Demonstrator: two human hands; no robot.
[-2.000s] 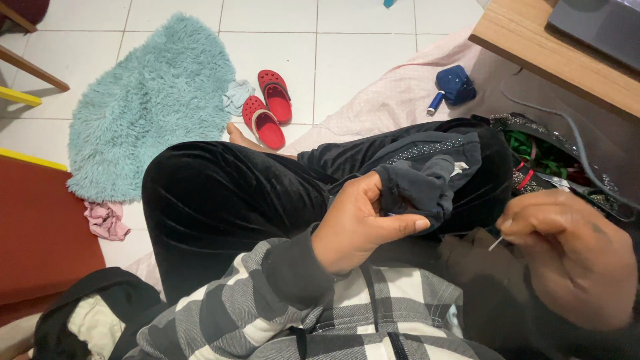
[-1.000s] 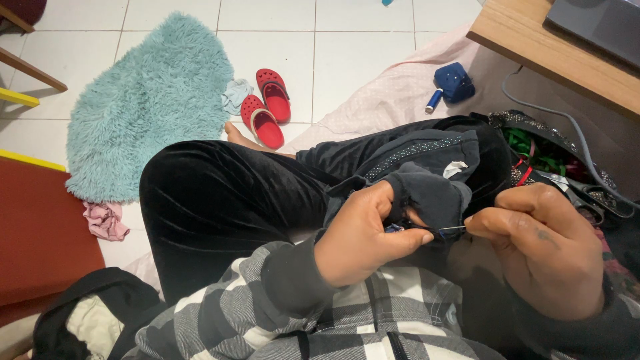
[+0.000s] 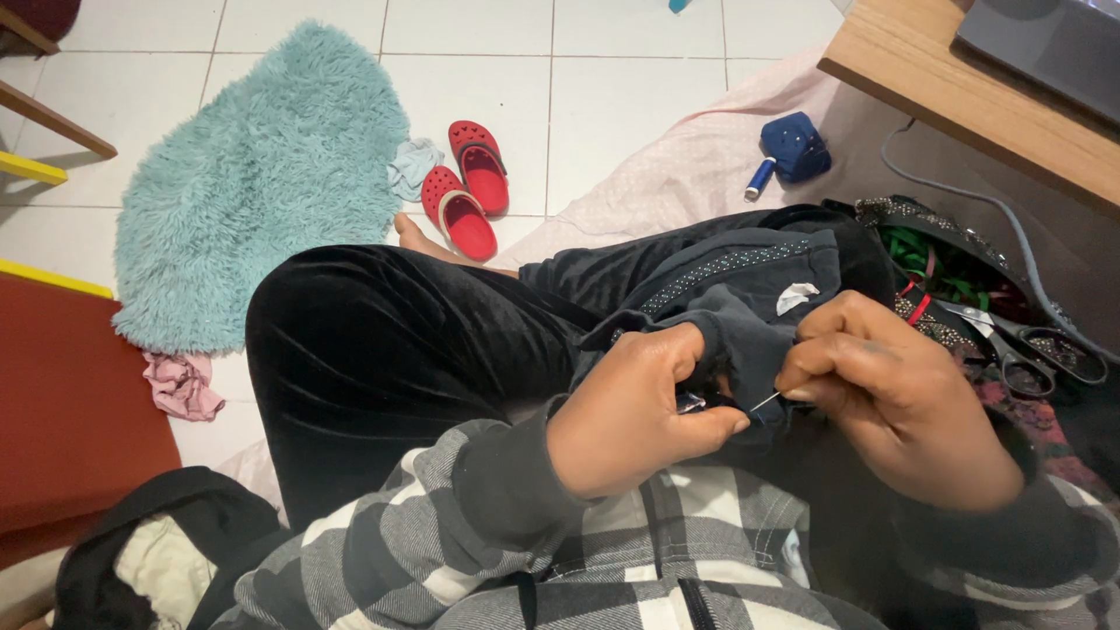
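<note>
A dark grey garment with a dotted trim lies across my lap, a small white tag showing on it. My left hand grips a bunched edge of this cloth between thumb and fingers. Pinched in my right hand is a thin sewing needle, its tip at the cloth beside my left thumb. Any thread is too fine to tell. A blue thread spool lies beside a dark blue pincushion-like bundle on the pale pink sheet, beyond my knee.
Scissors lie by an embellished black bag at my right. A wooden table with a laptop overhangs the upper right, a grey cable below it. Red clogs and a fluffy turquoise rug are on the tiles.
Two seconds ago my right hand held the needle apart from the cloth; it has since moved left, bringing the needle to the fabric near my left thumb.
</note>
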